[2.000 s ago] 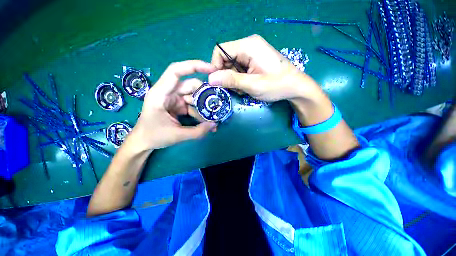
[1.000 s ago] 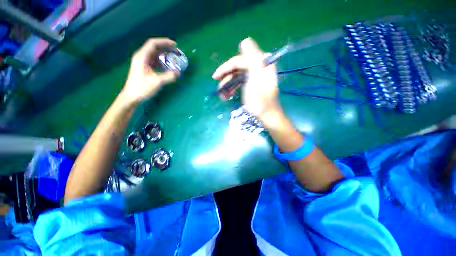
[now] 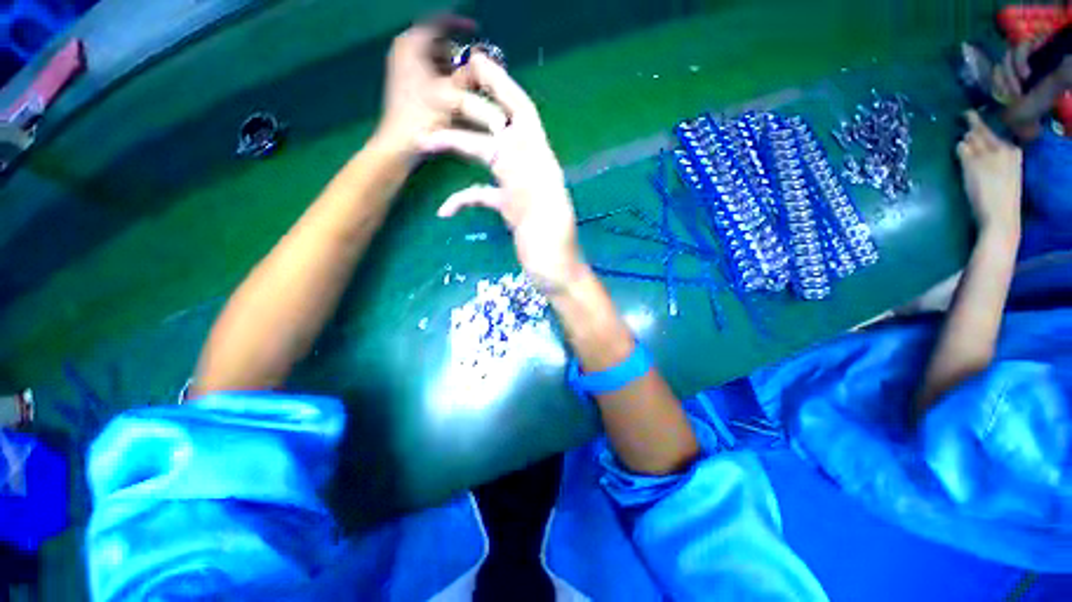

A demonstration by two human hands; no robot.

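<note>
A shiny round housing (image 3: pixel 476 54) shows at the top, by the fingertips of both hands. My left hand (image 3: pixel 421 94) is behind it on the left, with its fingers blurred; its grip is hard to tell. My right hand (image 3: pixel 517 165), with a light blue wrist band (image 3: pixel 616 372), overlaps the left one and reaches up to the housing. Its lower fingers are spread. The tweezers cannot be made out. A heap of small bright metal parts (image 3: pixel 488 326) lies below my right hand.
Another round housing (image 3: pixel 259 134) lies at the upper left. Ribbed part strips (image 3: pixel 776 206) and thin dark strips (image 3: pixel 671 235) lie right. Beyond them are a second parts heap (image 3: pixel 876 144) and another person's hand (image 3: pixel 990 176). A blue bin (image 3: pixel 33 488) is far left.
Both hands have come together at the top, the right one moving up and left. The view has shifted right, bringing a neighbour's arm into view. The group of housings no longer shows.
</note>
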